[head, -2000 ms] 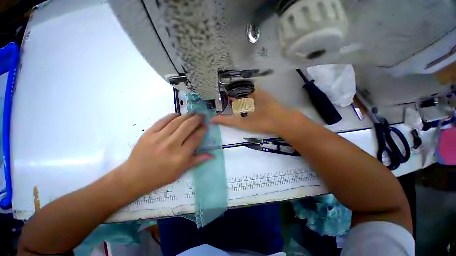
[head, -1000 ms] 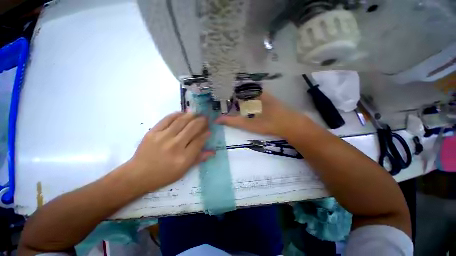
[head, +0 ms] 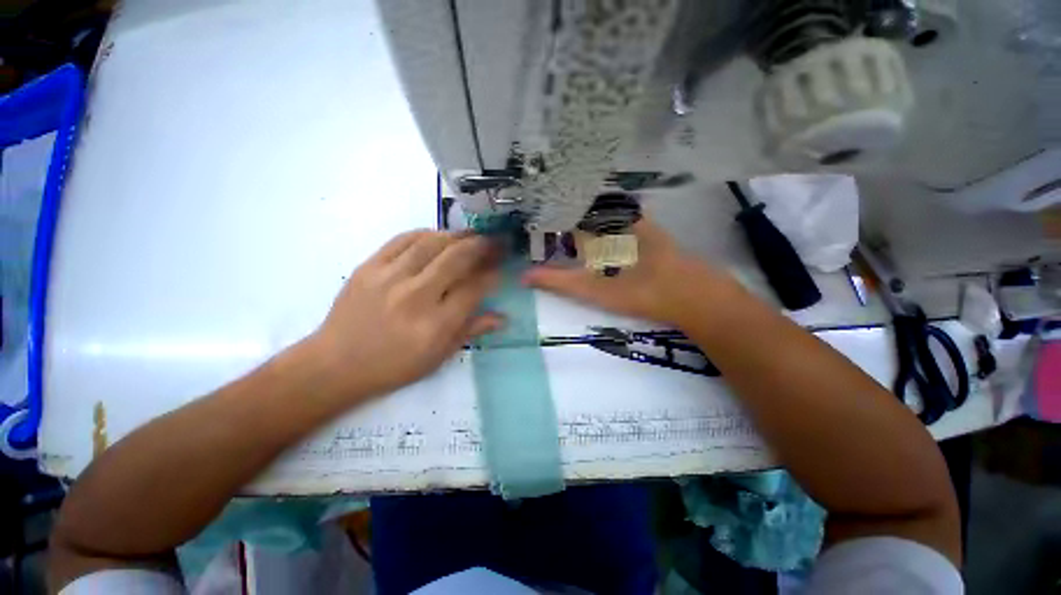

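The flat green fabric strip (head: 515, 401) runs from under the head of the off-white sewing machine (head: 593, 105) down to the table's front edge. My left hand (head: 407, 302) lies on the strip's left side near the presser foot, fingers together and slightly blurred. My right hand (head: 628, 279) is at the right of the strip, its thumb tip at the strip's right edge and its other fingers partly hidden behind the small cream knob (head: 611, 251). The needle area is mostly hidden by the machine head and my fingers.
Thread snips (head: 657, 349) lie right of the strip. A screwdriver (head: 780, 253), a white wad (head: 818, 219) and black-handled scissors (head: 928, 360) lie further right. A blue basket (head: 52, 221) stands at the left. Ruffled green pieces (head: 756, 521) hang below the table edge. The table edge bears a printed scale (head: 663, 435).
The view has shifted, so machine and table appear further right. The strip's lower end lies higher, nearer the table edge, than two seconds ago. Both hands stay beside the foot.
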